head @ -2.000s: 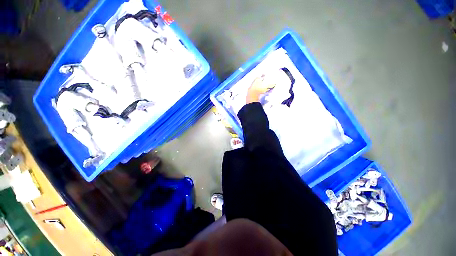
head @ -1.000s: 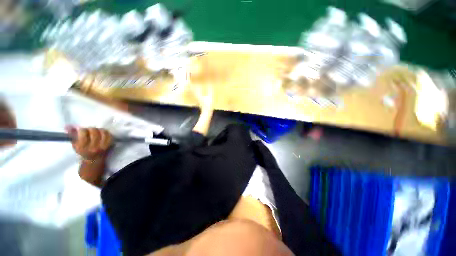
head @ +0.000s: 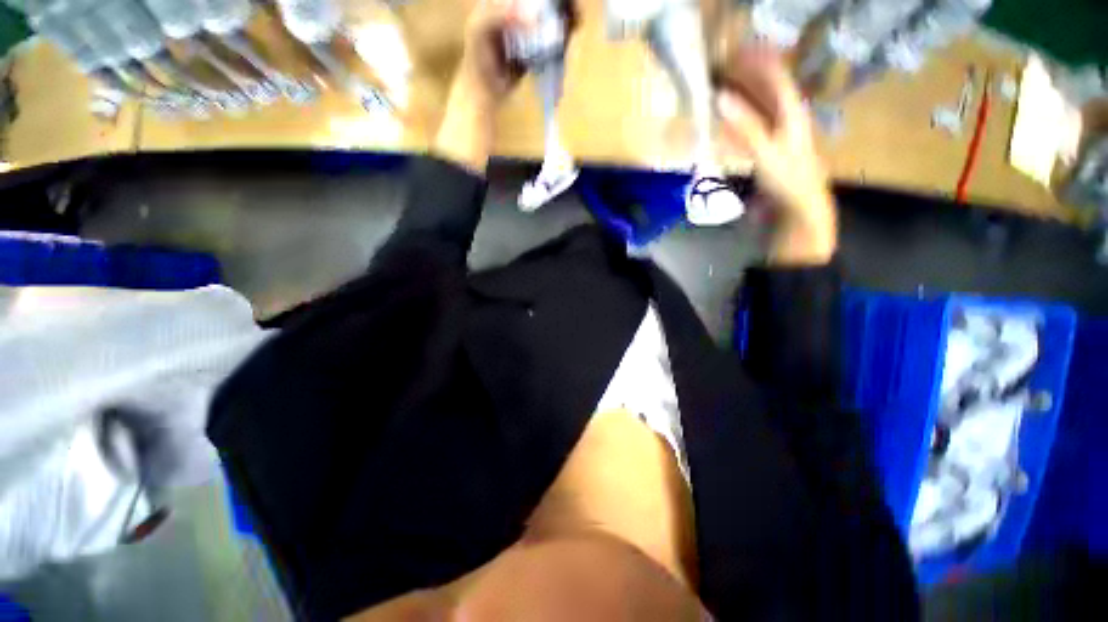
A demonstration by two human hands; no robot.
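Note:
My left hand (head: 489, 55) is at the top centre, over the tan bench, closed on the grey upper section of a white-grey moulded part (head: 549, 116). That part's foot-like tip points down, towards me. My right hand (head: 768, 116) is to the right, beside a second white-grey moulded part (head: 683, 61), with its fingers bent near the slim section. This part's foot-like tip, with a dark ring mark, shows past the bench's front edge. Blur hides whether my right fingers grip it. The upper ends of both parts are near the frame's top edge.
Rows of slim grey-white parts (head: 182, 55) lie on the bench (head: 304, 128) at left; more (head: 857, 37) lie right. A red stick tool (head: 974, 140) lies right. A blue tray (head: 1055, 413) with pale parts stands lower right. A person in pale clothing (head: 109, 365) is at left.
The view has turned from the floor trays to the bench. Both my hands are now at the bench, with two moulded parts between them. The other person's hand and grey bar have left view.

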